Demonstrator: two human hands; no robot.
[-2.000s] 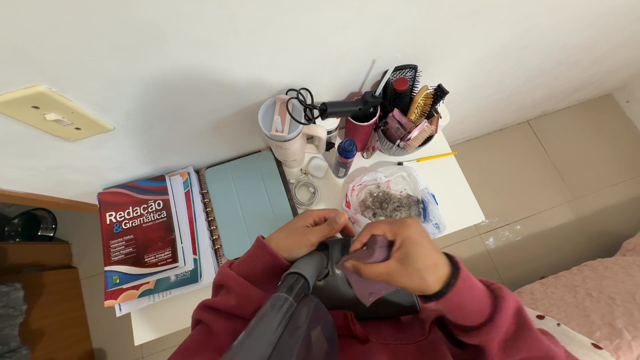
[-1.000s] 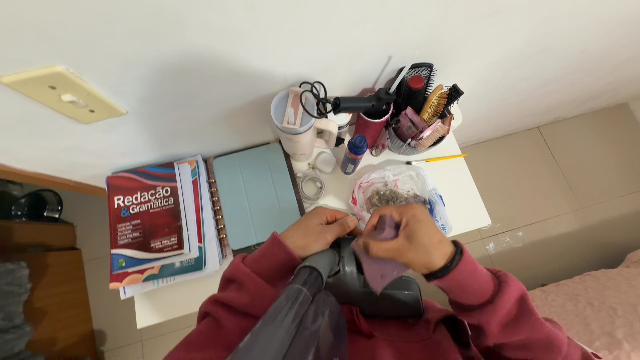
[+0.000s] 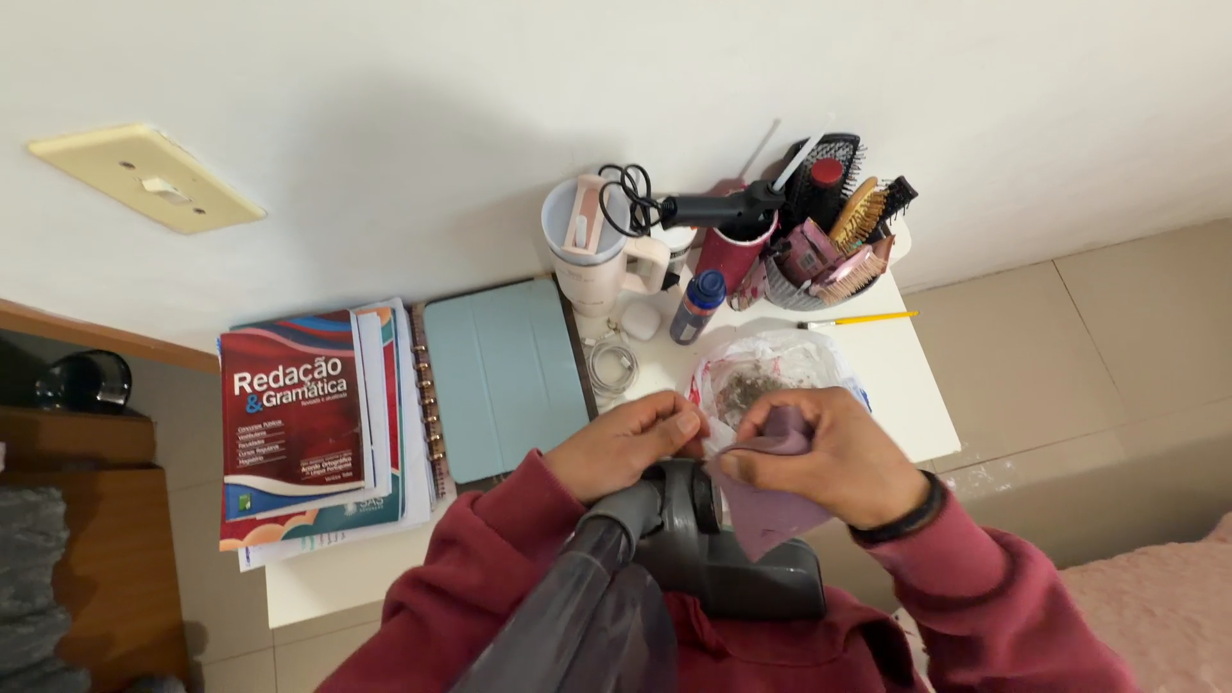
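Observation:
A dark grey vacuum cleaner head [image 3: 741, 568] with its tube lies across my front, below my hands. My right hand [image 3: 828, 457] is closed on a mauve cloth [image 3: 770, 491], which hangs down over the vacuum head. My left hand [image 3: 635, 443] is beside it, thumb and fingers pinched together near the cloth; whether something is between the fingertips cannot be told. Just behind the hands, a white plastic bag [image 3: 818, 356] lies spread on the white table, with a grey clump of hair and dust [image 3: 749, 387] in it.
On the white table [image 3: 914, 404] stand a tumbler [image 3: 589, 279], a blue bottle [image 3: 698, 308] and a basket of hairbrushes [image 3: 818, 289]. A yellow paintbrush [image 3: 866, 319], coiled cable [image 3: 612, 368], light blue tablet case [image 3: 505, 380] and books [image 3: 294, 414] lie there too.
The mauve cloth, bunched in my right hand two seconds ago, hangs lower now. Both hands stay close together above the vacuum head.

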